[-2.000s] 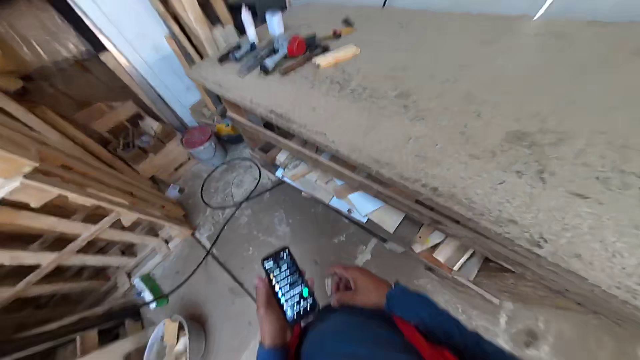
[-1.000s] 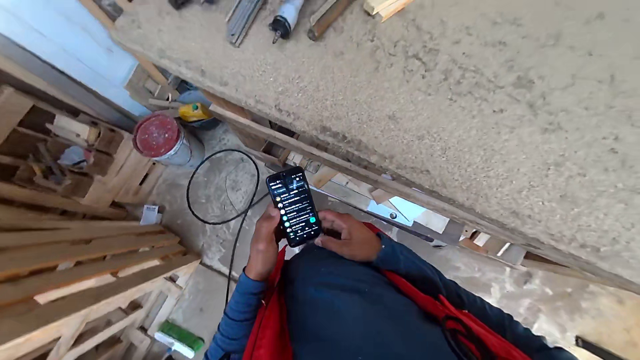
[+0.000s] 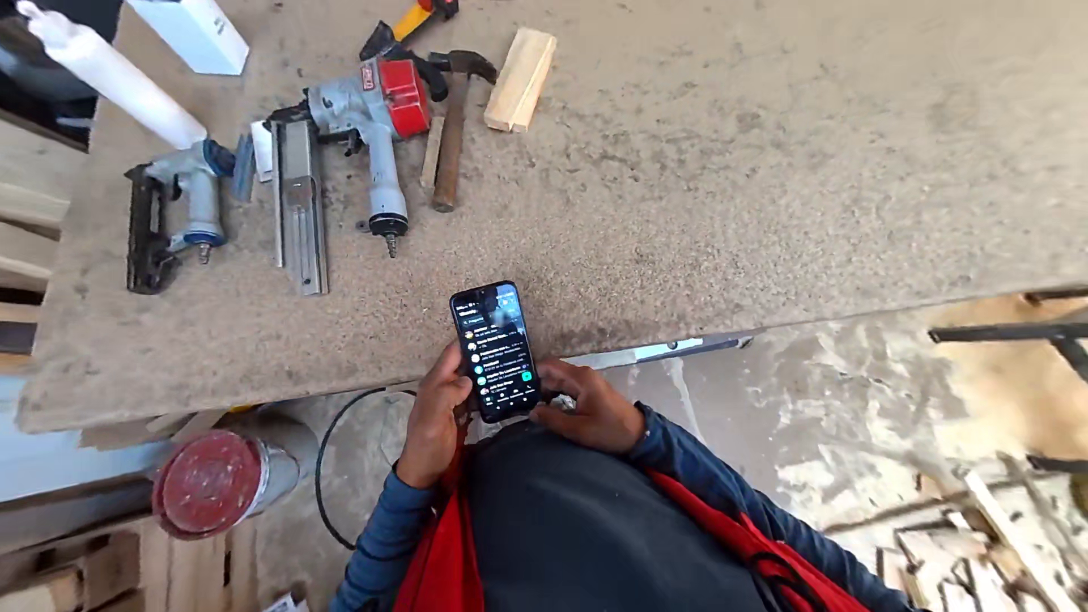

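A smartphone [image 3: 495, 353] with its screen lit is gripped along its left edge by my left hand [image 3: 435, 412], in front of my body by the workbench edge. My right hand [image 3: 588, 406] is at the phone's lower right corner with curled fingers; a small shiny thing shows by them, too unclear to name. On the workbench [image 3: 722, 187] lie a large pneumatic nailer [image 3: 374, 127] with a red cap, a smaller pneumatic nailer [image 3: 183, 204], a claw hammer [image 3: 453, 136] and short wood blocks [image 3: 520, 81].
A white tube-shaped bottle [image 3: 119, 81] and a white box [image 3: 200, 34] stand at the bench's far left. Below are a bucket with a red lid [image 3: 212, 484] and a black hose [image 3: 321, 476] on the floor. Wood scraps [image 3: 960, 552] lie at the lower right.
The view has shifted, bringing the bench top and its tools nearer. My left hand holds the phone throughout, and my right hand stays close beside it.
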